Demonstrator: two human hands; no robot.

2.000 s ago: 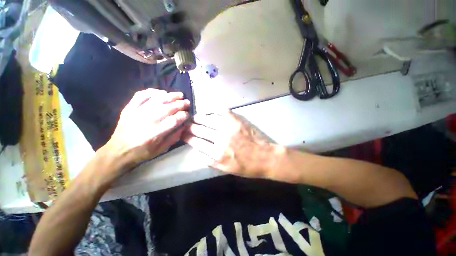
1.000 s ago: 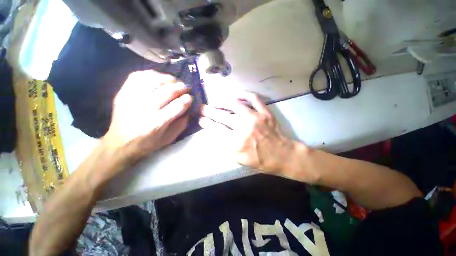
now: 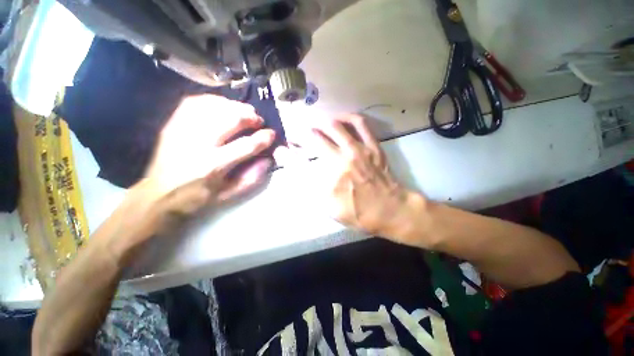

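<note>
A black garment piece (image 3: 118, 104) lies on the white machine bed, left of and under the sewing machine head (image 3: 201, 35). Its right edge runs under the presser foot area beside the ridged knob (image 3: 288, 83). My left hand (image 3: 208, 149) rests on the cloth with bent fingers, thumb and fingertips holding its near edge. My right hand (image 3: 361, 174) lies on the bed just right of the cloth, fingers spread and fingertips near the cloth's edge; glare hides whether they touch it.
Black-handled shears (image 3: 466, 90) and a slim red-handled tool (image 3: 504, 78) lie right of the needle area. Cardboard with yellow printed tape (image 3: 59, 181) edges the table at left. A pale lever (image 3: 591, 73) is at far right. Crumpled grey plastic (image 3: 139, 327) hangs below.
The cloth has moved forward under the machine, so less shows between my hands. My right hand has moved right, away from my left. The camera view has shifted slightly.
</note>
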